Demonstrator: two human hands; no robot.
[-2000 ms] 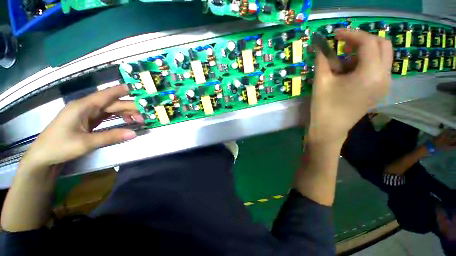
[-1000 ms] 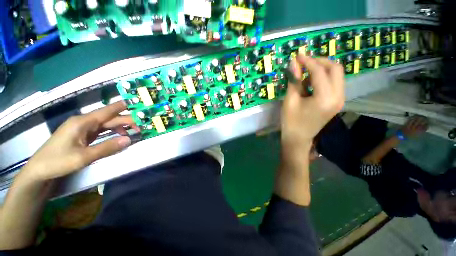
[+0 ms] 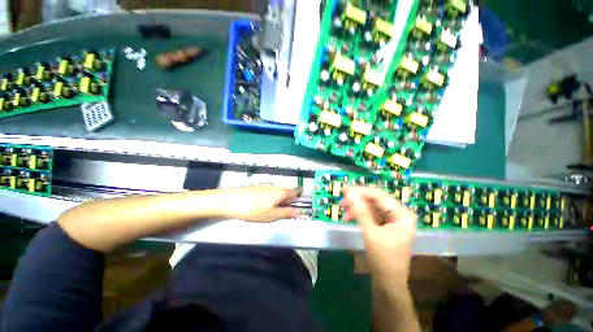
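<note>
A long green PCB panel (image 3: 448,207) with yellow-topped transformers in two rows lies on the conveyor at the centre right. My left hand (image 3: 263,202) rests over the rails at the panel's left end, fingers slightly apart, with no held object visible. My right hand (image 3: 385,224) is over the left part of the panel and covers some of its units. Its thumb and fingers are bunched together and blurred; I cannot tell whether a tool is between them.
Spare panels (image 3: 344,65) lie on white paper (image 3: 455,123) beside a blue parts bin (image 3: 229,97). Another panel (image 3: 52,84), a dotted grey block (image 3: 97,115), a brown-handled tool (image 3: 179,57) and a silver dish (image 3: 193,115) lie on the bench. A further panel (image 3: 26,170) sits on the conveyor's left.
The view has shifted, showing more bench and the left conveyor. My right hand is now nearer the panel's left end and my left hand. The dark tool seen in it earlier cannot be made out.
</note>
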